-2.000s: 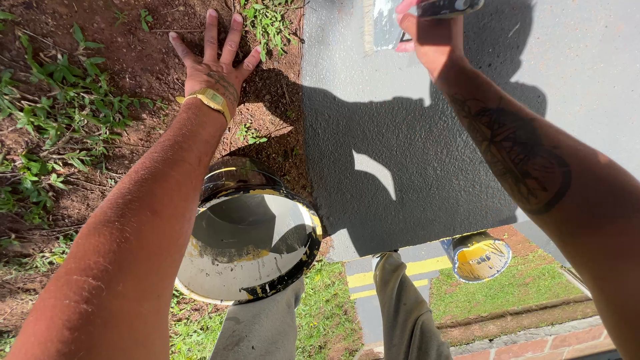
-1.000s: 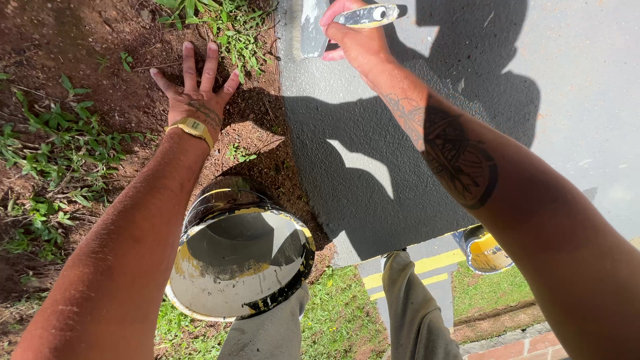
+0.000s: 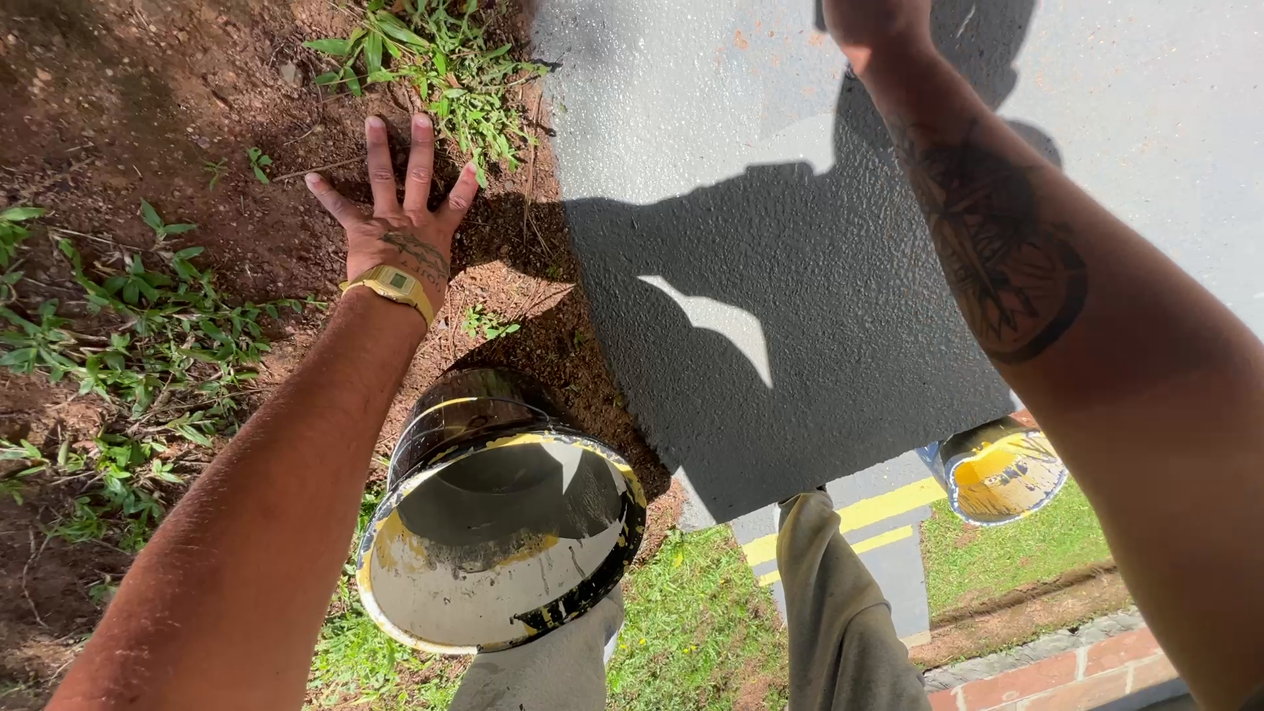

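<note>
My left hand (image 3: 400,212), a yellow watch at its wrist, rests with spread fingers on reddish soil and holds nothing. My right hand (image 3: 877,25) is cut off by the top edge over the grey painted surface (image 3: 731,217); its fingers and anything in them are out of view. Between my forearms, nearer my body, a paint bucket (image 3: 395,602) with a black and yellow smeared rim holds grey paint. A smaller container (image 3: 1007,484) streaked with yellow lies partly behind my right arm. My shadow falls over the grey surface, which looks wet where it glints.
Green weeds (image 3: 138,336) grow in the soil at left, with another clump (image 3: 434,79) beside the surface's edge. My trouser legs (image 3: 839,602) show at the bottom. Yellow lines (image 3: 889,506) cross grey paving; grass (image 3: 691,622) and brickwork (image 3: 1076,676) lie near the bottom edge.
My right hand, earlier seen gripping a paint-smeared handled tool near a pale patch, has moved up and right to the frame's edge. That patch is now grey. My left hand stays on the soil.
</note>
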